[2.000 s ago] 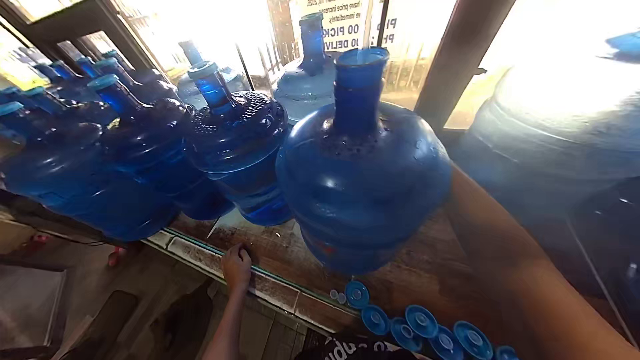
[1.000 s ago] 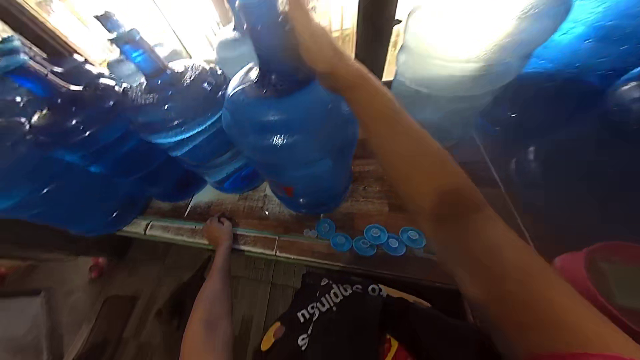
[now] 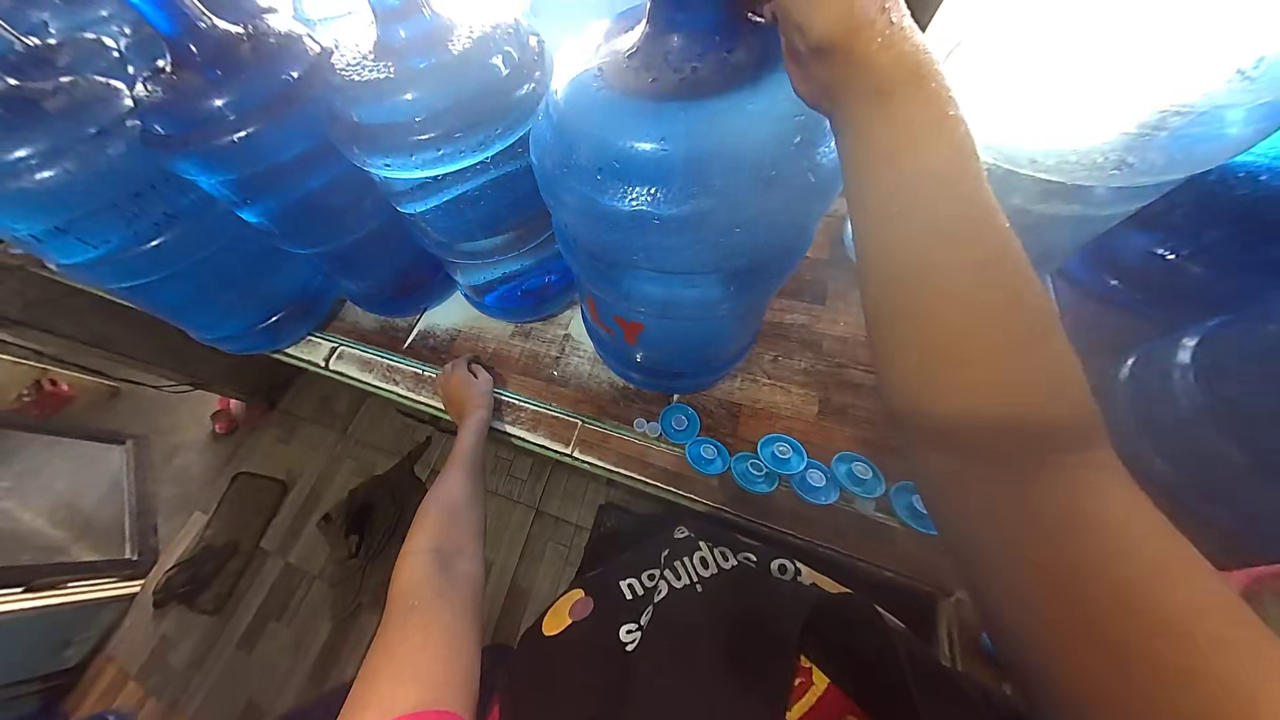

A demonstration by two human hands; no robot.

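A large blue plastic water jug (image 3: 690,210) stands upright on the wood-patterned ledge (image 3: 800,350), with red marks low on its side. Near the top edge my right hand (image 3: 840,45) is at the jug's neck; part of the hand is cut off, so whether it grips cannot be told. My left hand (image 3: 468,390) rests on the ledge's front edge, its fingers curled over the tiles and no object visible in it. Several blue jug caps (image 3: 782,454) lie along the ledge in front of the jug, beside two small clear discs (image 3: 647,427).
More blue jugs (image 3: 470,200) crowd the ledge to the left. A pale jug (image 3: 1090,110) and darker blue ones stand at the right. Below the ledge are the plank-patterned floor (image 3: 520,490), a dark cloth and a framed panel (image 3: 65,495) at the left.
My right arm, around the jug's right side two seconds ago, has come up across the front to its neck. My left hand stays at the ledge edge. The view has tilted down.
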